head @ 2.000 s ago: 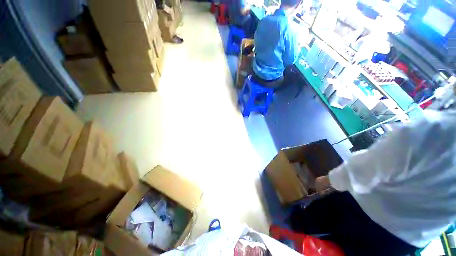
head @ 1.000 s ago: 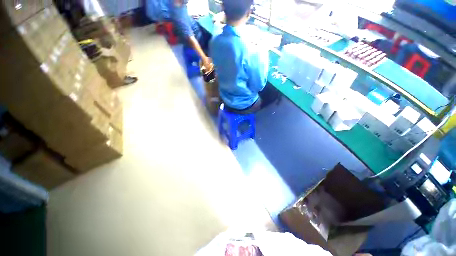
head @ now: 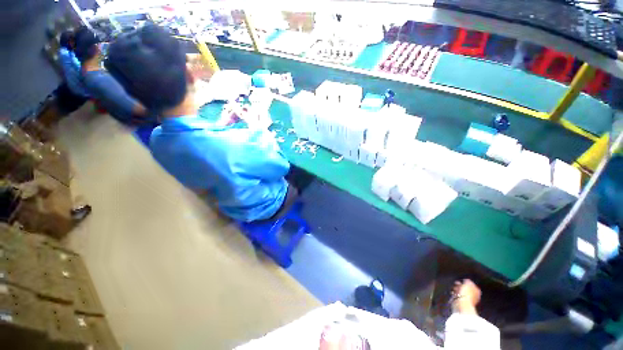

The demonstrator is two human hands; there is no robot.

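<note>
My right hand (head: 466,295), in a white sleeve from the bottom edge, is over a dark open brown carton (head: 505,301) below the bench. Its fingers look curled, but blur hides whether they hold anything. My left hand is not in view. White retail boxes (head: 341,130) stand in rows on the green bench (head: 471,236). Several tilted white boxes (head: 423,195) lie near its front edge, and more stand at the right (head: 529,181).
A person in blue (head: 218,164) sits on a blue stool (head: 280,236) at the bench, beside small white bits (head: 304,147). More people sit farther left. Brown cartons (head: 44,280) line the left side. A pale cable (head: 563,229) crosses the right. A dark object (head: 369,295) is on the floor.
The view has swung right and nearer the bench. The person in white at the right has left the view. My right hand has come into view over the carton.
</note>
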